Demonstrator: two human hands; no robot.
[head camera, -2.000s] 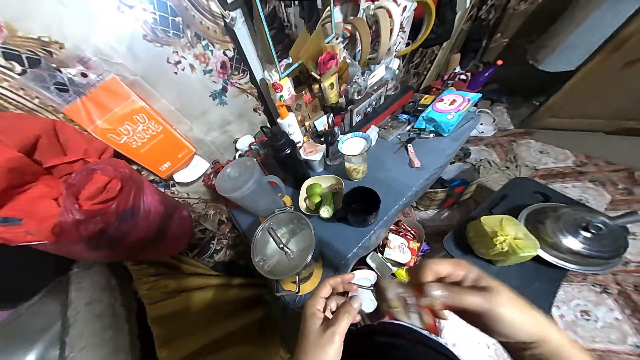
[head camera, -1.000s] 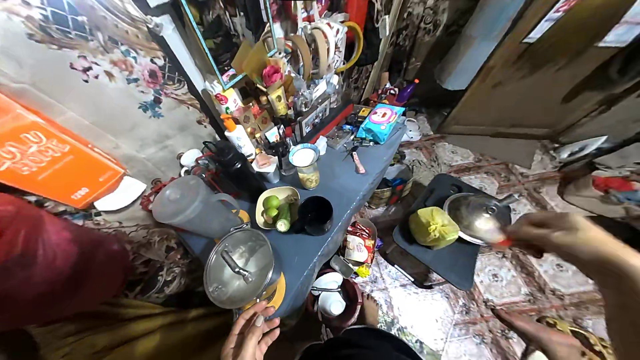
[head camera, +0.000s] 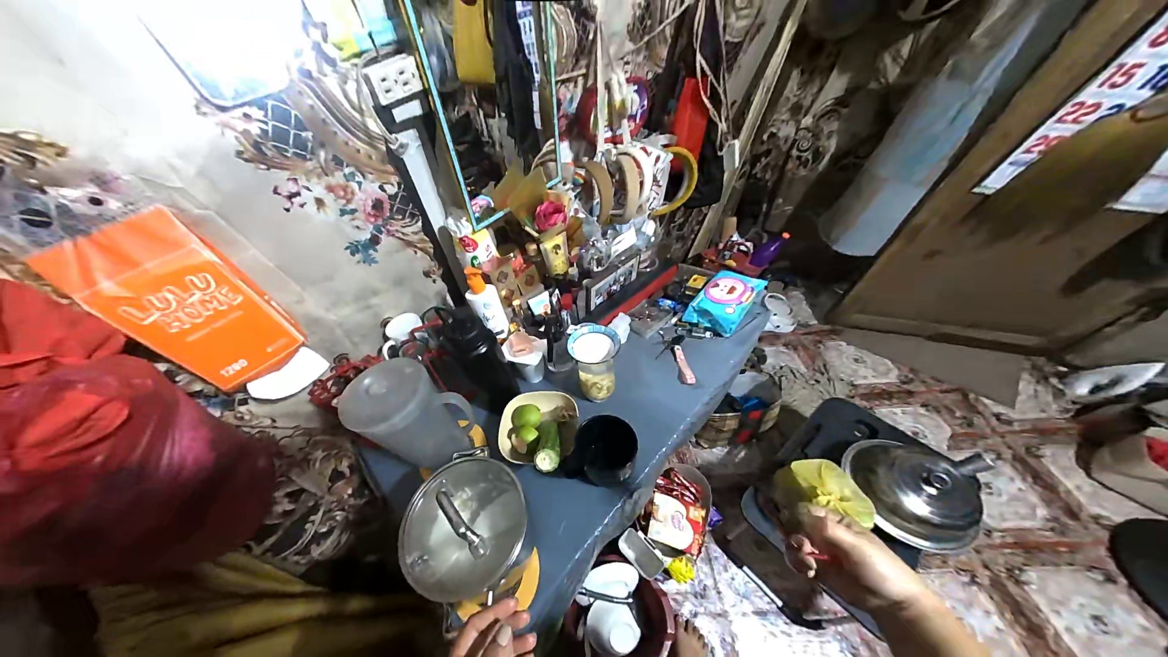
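My left hand (head camera: 495, 630) is at the bottom edge, just below the glass-lidded pot (head camera: 465, 529) on the grey table; only its fingers show, and nothing is seen in them. To the right, my right hand (head camera: 844, 557) has its fingers curled beside the knotted yellow plastic bag (head camera: 823, 491). A small red thing shows at those fingers, but what it is cannot be told. Next to the bag, a lidded metal pan (head camera: 912, 493) sits on a black stove-like surface (head camera: 835, 429). A beige bowl (head camera: 508, 449) holds green fruits and a cut green vegetable, beside a black cup (head camera: 607, 449).
The grey table (head camera: 570, 520) also bears a plastic pitcher (head camera: 401, 411), a black bottle (head camera: 479, 351), a jar (head camera: 597, 379) and a blue wipes pack (head camera: 725, 303). A bucket with white dishes (head camera: 611, 620) stands below its edge. An orange bag (head camera: 182, 297) lies left.
My hands were close together two seconds ago and are now apart. Since one second ago, my right hand has moved from the far side of the lidded pan to beside the yellow bag.
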